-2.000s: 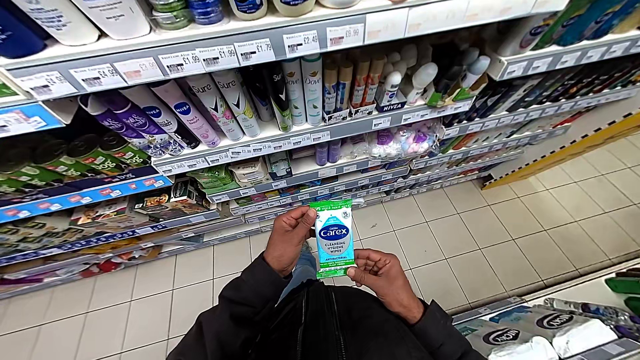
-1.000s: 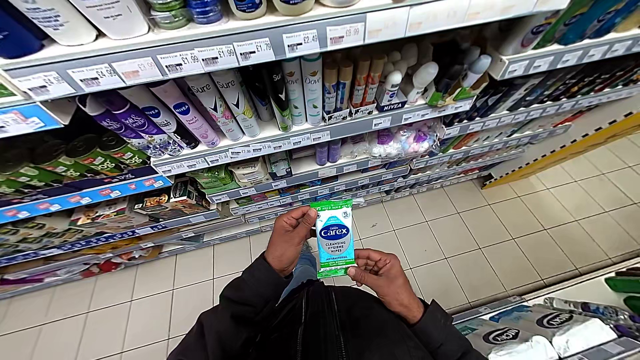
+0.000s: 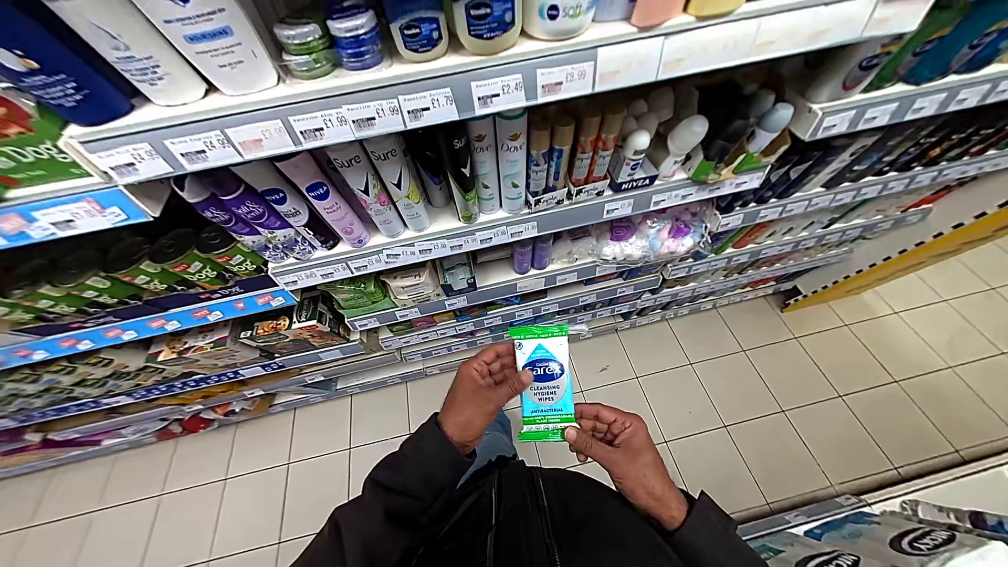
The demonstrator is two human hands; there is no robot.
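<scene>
A green, blue and white Carex cleansing wipes packet (image 3: pixel 549 402) is held upright before my torso, its printed front facing me. My left hand (image 3: pixel 486 391) grips its left edge, with the thumb lying over part of the front. At the bottom right corner, my right hand (image 3: pixel 622 450) pinches the packet between thumb and fingers. Beyond the hands, a shelf carries deodorant spray cans (image 3: pixel 394 183) and white-capped roll-ons (image 3: pixel 683 135). Lower down, wipes packs (image 3: pixel 411 283) and bags of cotton wool balls (image 3: pixel 657 236) sit on another shelf.
Price-labelled shelf edges (image 3: pixel 370 122) run across the view. Dog food cans (image 3: pixel 177 256) stand at the left. A yellow panel with a black-and-white striped edge (image 3: pixel 890 264) is at the right. Tiled floor (image 3: pixel 756 370) lies below, and wrapped packs (image 3: pixel 890 539) fill the lower right corner.
My left thumb has moved from the packet's upper left edge down onto its front, across the brand name. My right hand keeps its hold at the bottom corner.
</scene>
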